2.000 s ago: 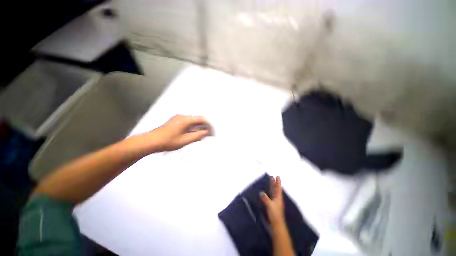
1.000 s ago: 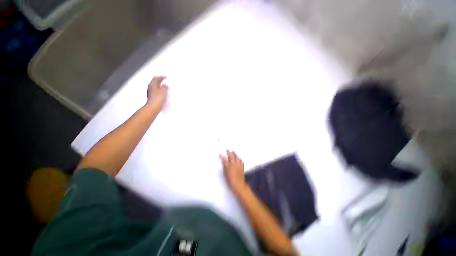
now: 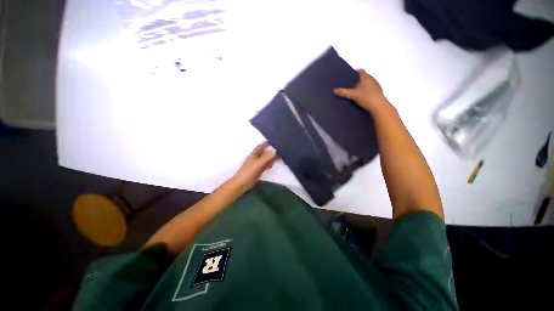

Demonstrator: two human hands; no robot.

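Note:
The folded dark garment (image 3: 310,115) lies at a slant near the front edge of the white table, with a pale grey wedge at its middle. My right hand (image 3: 363,91) holds its upper right edge, thumb on top and fingers at the side. My left hand (image 3: 260,163) is at its lower left edge, with fingertips partly hidden at or under the cloth. A clear polybag (image 3: 176,36) with small black print lies flat at the upper left of the table.
An unfolded dark garment pile (image 3: 480,21) lies at the far right. A bundle in a clear bag (image 3: 477,109), a yellow pen or marker (image 3: 475,172) and black snips (image 3: 542,152) are on the right. A round yellow-orange stool (image 3: 100,220) stands below left. The white table (image 3: 121,133) has its edge before me.
My left hand has come back from the far left to the garment. My right hand has moved from beside the garment to its upper right edge. The view has shifted and the clear bag shows.

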